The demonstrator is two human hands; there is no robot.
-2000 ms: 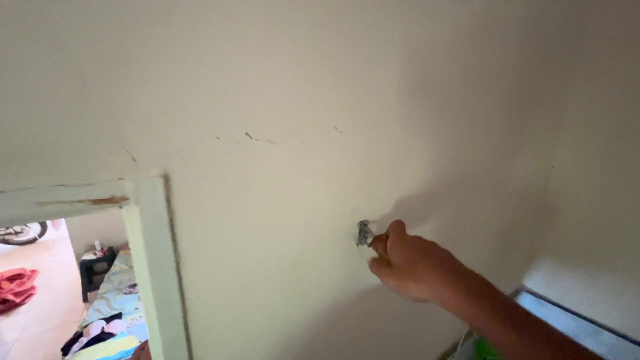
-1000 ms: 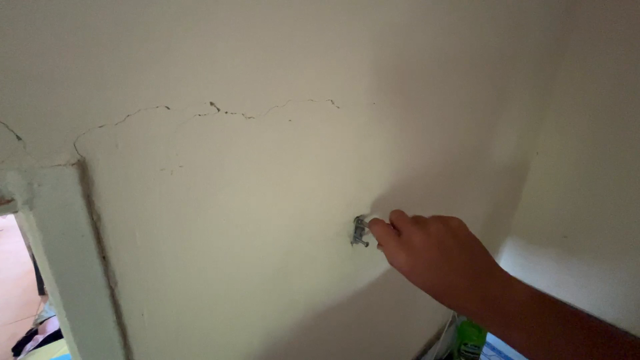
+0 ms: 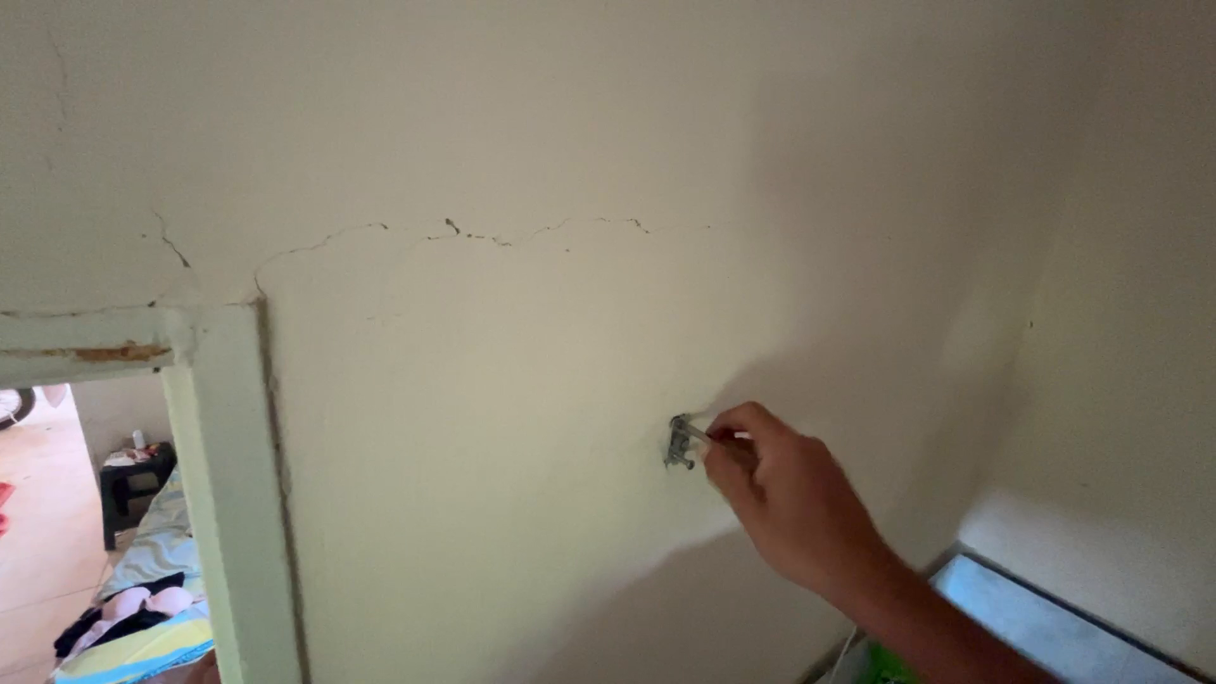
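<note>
Pinched between the thumb and fingers of my right hand (image 3: 793, 489) is a thin, light-coloured rod-like piece (image 3: 696, 432). Its far end meets a small dark metal fitting (image 3: 678, 443) set in a rough hole in the cream wall (image 3: 494, 408). What kind of fitting it is, I cannot tell. My left hand is not in view.
A cracked line (image 3: 494, 241) runs across the wall above the hand. At left stands a pale door frame (image 3: 233, 475) with chipped paint; beyond it are a black plastic stool (image 3: 119, 494) and clothes on patterned cloth (image 3: 161, 541). A bluish panel (image 3: 1035, 617) lies at lower right.
My right hand stays at the wall fitting, and its grip has shifted so that the thin piece shows more plainly. The view has swung right and then partly back.
</note>
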